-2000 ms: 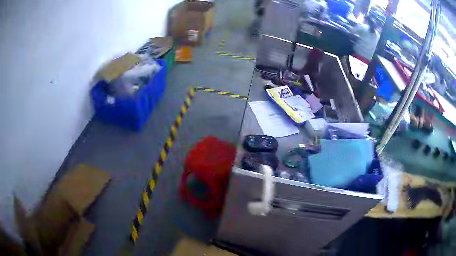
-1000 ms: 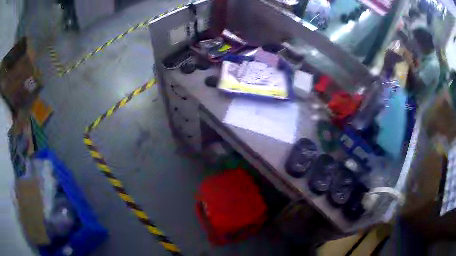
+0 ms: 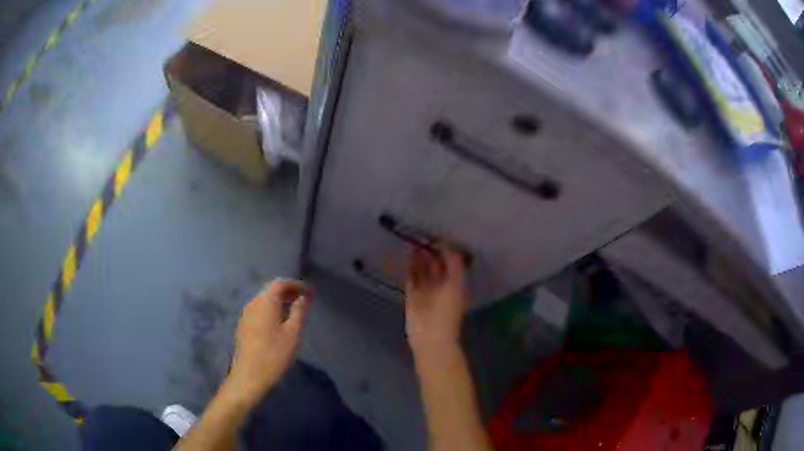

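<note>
A grey wood-look drawer unit (image 3: 370, 158) under the desk fills the middle, with several black bar handles. The top handle (image 3: 494, 161) is free. My right hand (image 3: 434, 286) is at the middle handle (image 3: 404, 231), its fingers curled over the handle's right part. The lowest handle (image 3: 377, 279) shows just left of that hand. My left hand (image 3: 271, 330) is in the air left of the drawers, fingers loosely bent, with nothing visible in it. The drawers look shut.
A red stool (image 3: 617, 401) stands at the lower right under the desk. An open cardboard box (image 3: 212, 119) with clear plastic is at the upper left. Yellow-black tape (image 3: 94, 220) curves along the floor. Papers (image 3: 776, 207) and dark items lie on the desktop (image 3: 608, 97).
The view has moved close to the desk's drawer side and turned downward. Both my hands have come into view, the right one now on the middle handle.
</note>
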